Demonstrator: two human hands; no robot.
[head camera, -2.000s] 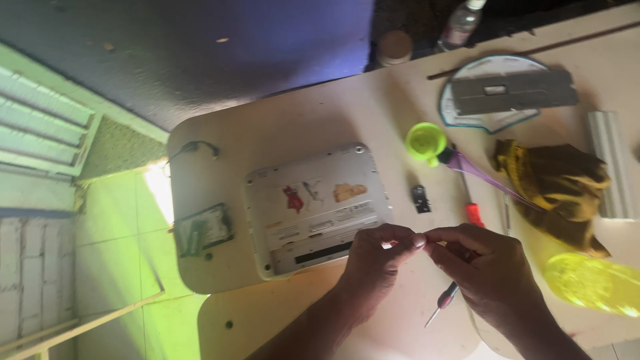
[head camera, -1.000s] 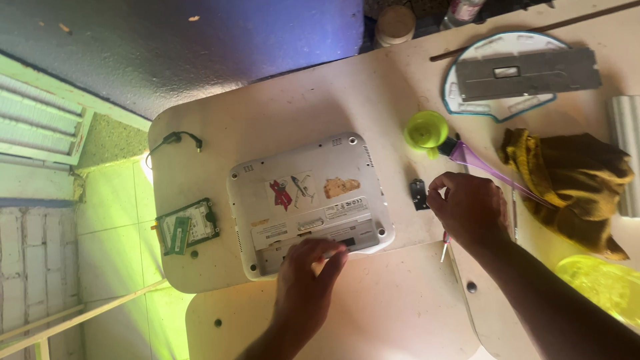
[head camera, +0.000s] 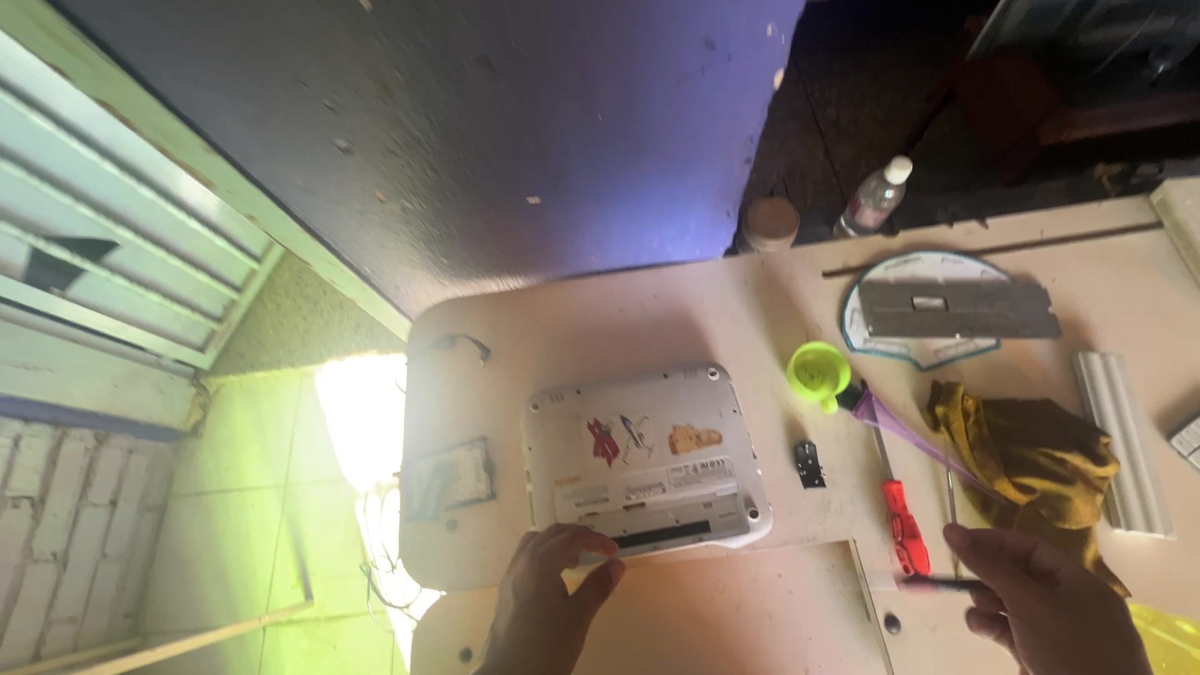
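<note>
A silver laptop (head camera: 647, 450) with stickers lies underside up, a long dark slot near its front edge. At that edge is my left hand (head camera: 558, 595), thumb and index finger curved towards each other; whether anything small is between them cannot be told. My right hand (head camera: 1050, 595), to the right, grips a thin, blurred dark tool with a pinkish end (head camera: 937, 583), which looks like a small screwdriver. Just beyond it lie a red-handled screwdriver (head camera: 905, 530) and a slim metal shaft (head camera: 952, 497). A small black part (head camera: 809, 464) rests right of the laptop.
A green cup (head camera: 818, 373), a purple strip (head camera: 900, 431), a mustard cloth (head camera: 1031, 459) and a grey panel (head camera: 956, 309) lie to the right. On the left are a dim rectangular component (head camera: 455, 478) and a short cable (head camera: 464, 345). A bottle (head camera: 874, 197) stands behind the table.
Two seconds ago my hands were together near the laptop's right front corner. Now they are apart, the left at the laptop's front edge. My right hand has taken hold of the thin tool.
</note>
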